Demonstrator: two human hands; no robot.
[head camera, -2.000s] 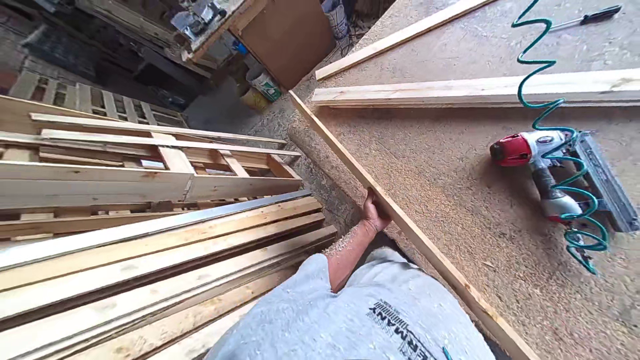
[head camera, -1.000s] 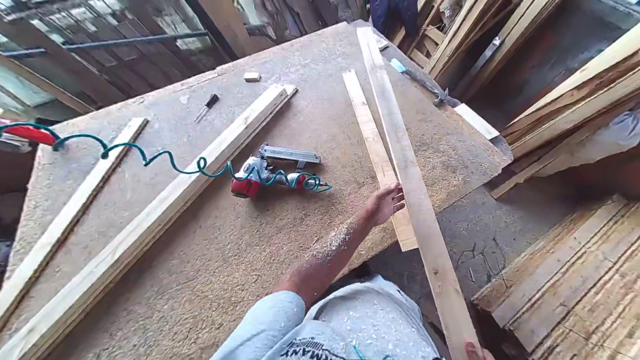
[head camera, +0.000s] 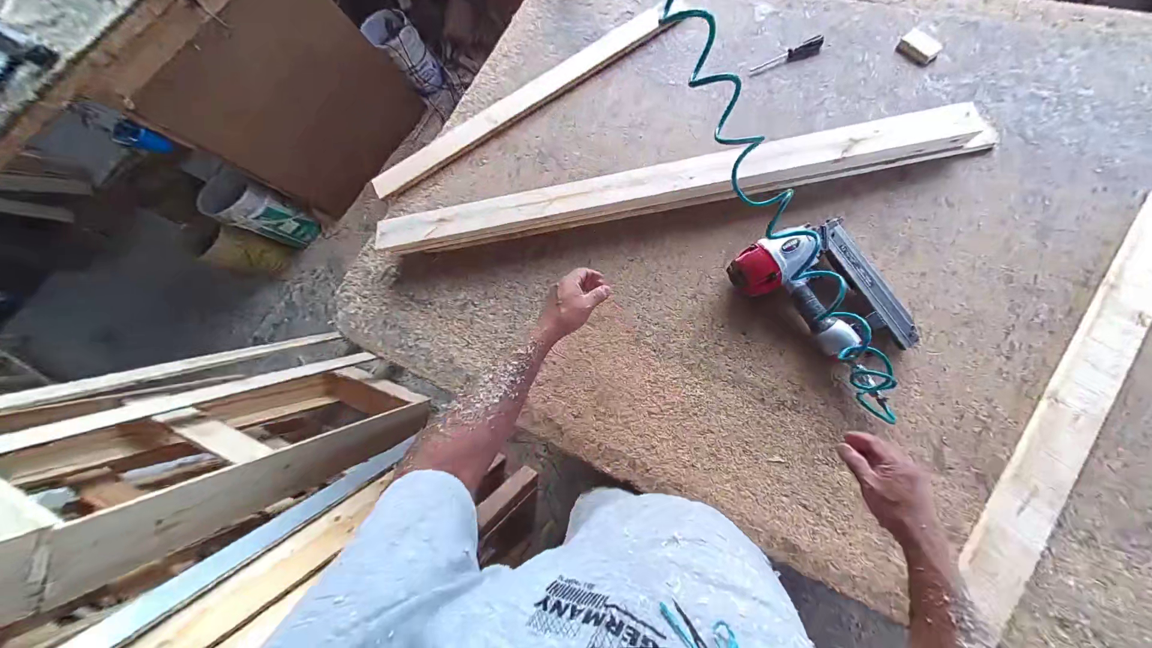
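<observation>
My left hand (head camera: 576, 301) hovers over the near left part of the sawdust-covered worktable (head camera: 666, 396), fingers curled and holding nothing. Near the front edge at right is my right hand (head camera: 886, 477), also empty, with loosely bent fingers. Between and beyond them lies a red and silver pneumatic nailer (head camera: 805, 283) with a coiled green air hose (head camera: 733, 135). Behind it a stack of wooden boards (head camera: 648, 184) lies across the table, with a single wooden strip (head camera: 522, 103) to its back left. Another wooden board (head camera: 1066, 414) lies on the right, beside my right forearm.
A screwdriver (head camera: 790, 54) and a small wood block (head camera: 919, 45) lie at the back. Slatted wooden frames (head camera: 225, 486) and long boards (head camera: 297, 540) fill the lower left. Buckets (head camera: 256, 211) stand on the floor beyond the table's left corner.
The view has swung back left. One second ago my hands were at a long board at the table's right side; now both are apart from it and empty.
</observation>
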